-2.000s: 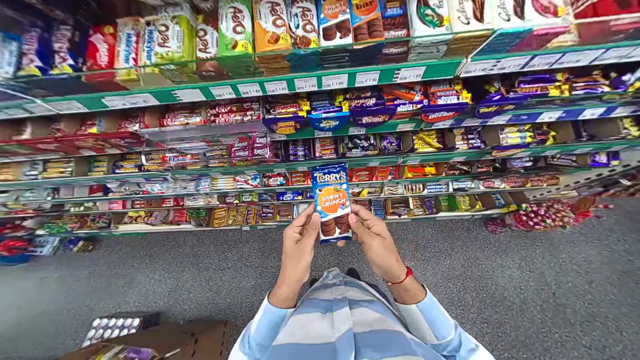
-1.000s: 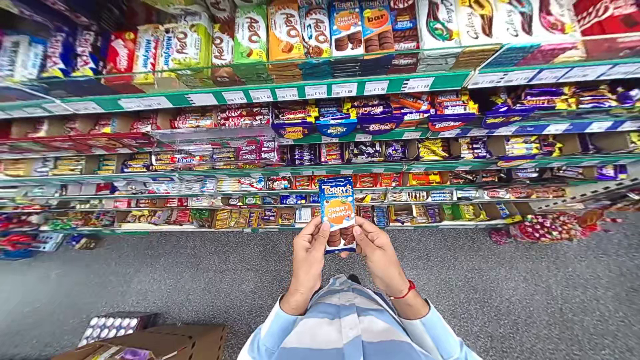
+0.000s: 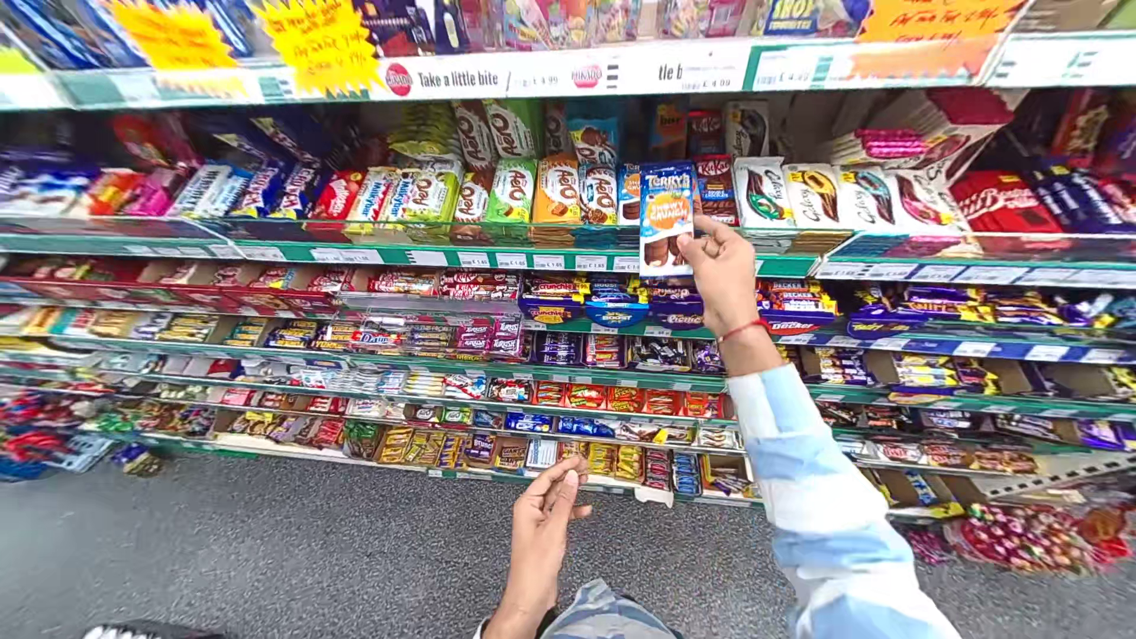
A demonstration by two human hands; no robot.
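A blue, white and orange Terry's chocolate bar (image 3: 667,217) is upright between the thumb and fingers of my right hand (image 3: 723,271), which grips its right edge. The bar is in front of the upper chocolate shelf, beside KitKat packs (image 3: 715,188) and partly over a similar pack behind it. Low in front of my body, my left hand (image 3: 546,524) holds nothing, its thumb and fingers loosely bent and apart. A red string is around my right wrist.
Aero bars (image 3: 511,191) and Galaxy bars (image 3: 815,195) stand on the same shelf behind a clear front lip. Below are stepped shelves of boxed chocolate bars (image 3: 586,399). A higher shelf edge (image 3: 550,75) bears yellow and orange tags. Red wrapped goods (image 3: 1021,537) sit low right.
My right hand has raised the Terry's bar from in front of my body to the upper shelf. My left hand has let go of it. The view has tilted up.
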